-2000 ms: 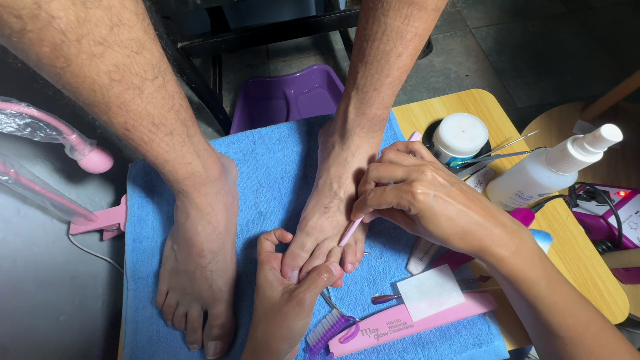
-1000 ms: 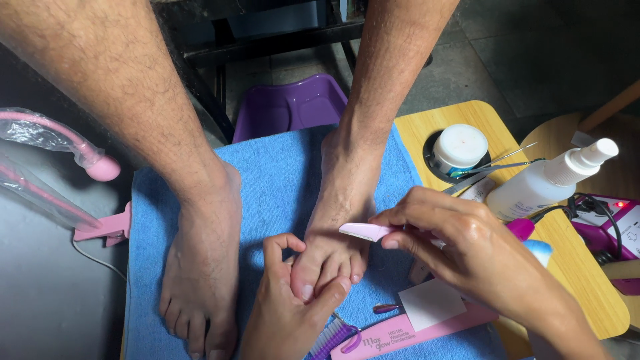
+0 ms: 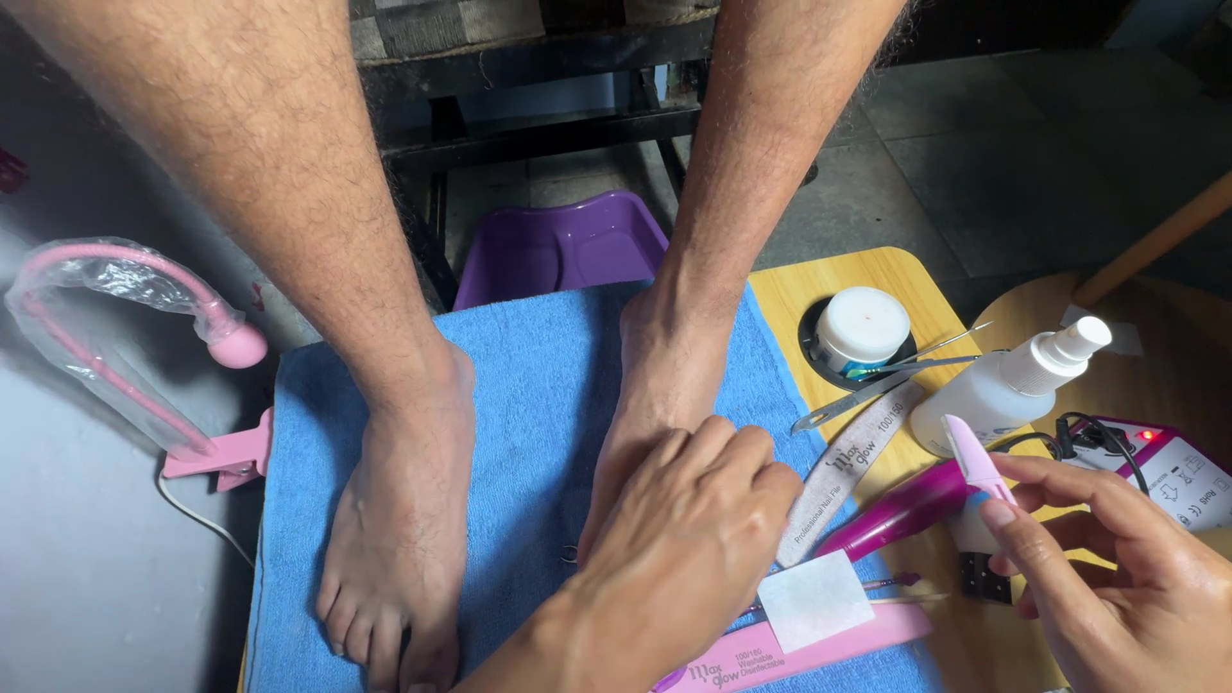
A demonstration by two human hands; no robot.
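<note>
Two bare feet of another person rest on a blue towel (image 3: pixel 539 385). My left hand (image 3: pixel 693 520) lies across the front of the foot (image 3: pixel 664 375) on the right, fingers bent, hiding its toes; whether it grips anything is hidden. My right hand (image 3: pixel 1107 549), at the lower right, holds a small pink razor (image 3: pixel 974 457) between thumb and index finger, its blade end pointing up and away from the foot. The other foot (image 3: pixel 395 520) lies untouched on the left. Below my left hand are a pink nail file (image 3: pixel 828 645) and a white square pad (image 3: pixel 816 599).
Right of the feet, a wooden surface (image 3: pixel 895 274) bears a white lidded jar (image 3: pixel 861 327), a spray bottle (image 3: pixel 1011 385), metal tools, a grey nail file (image 3: pixel 852 472), a magenta handpiece (image 3: pixel 895 510) and a corded device (image 3: pixel 1155 452). A pink clip lamp (image 3: pixel 226 452) stands left; a purple basin (image 3: pixel 568 241) sits behind.
My right hand has moved right, away from the foot, with the pink razor. My left hand has gone from the toes to over the front of the foot.
</note>
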